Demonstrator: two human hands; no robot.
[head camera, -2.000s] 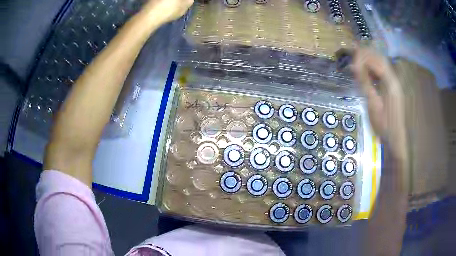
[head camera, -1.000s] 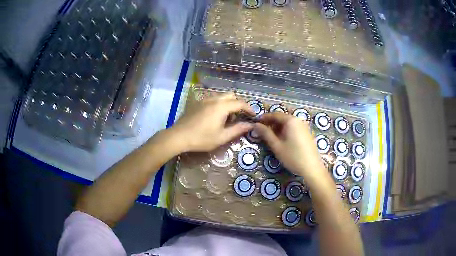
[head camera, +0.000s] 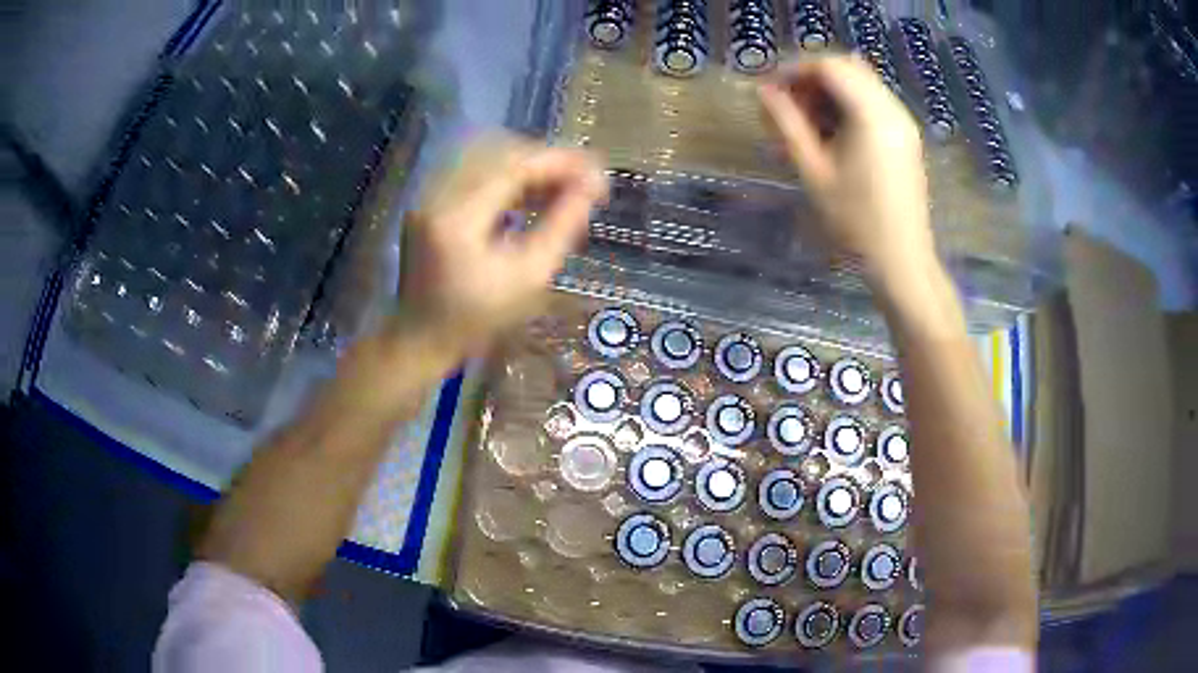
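The clear packing tray (head camera: 526, 598) lies in front of me on brown card. Round parts with dark rims and pale centres (head camera: 667, 409) fill much of its middle and right; its left pockets are empty. My left hand (head camera: 493, 237), blurred, is above the tray's far-left corner with fingers curled and parted; I see no part in it. My right hand (head camera: 854, 151), also blurred, is over the near part of the source tray (head camera: 657, 125), fingers bent and parted, with no part visible. Its forearm hides some parts at the right of the packing tray.
Long rows of parts (head camera: 752, 33) stand at the source tray's far side. Nested clear blister trays (head camera: 197, 237) lie at left. Brown cardboard sheets (head camera: 1117, 421) are at right. Blue tape (head camera: 427, 493) borders the white tabletop at left.
My hands have parted from above the packing tray and moved away, the right one to the source tray. More parts sit at the left of the two far rows. More source rows show.
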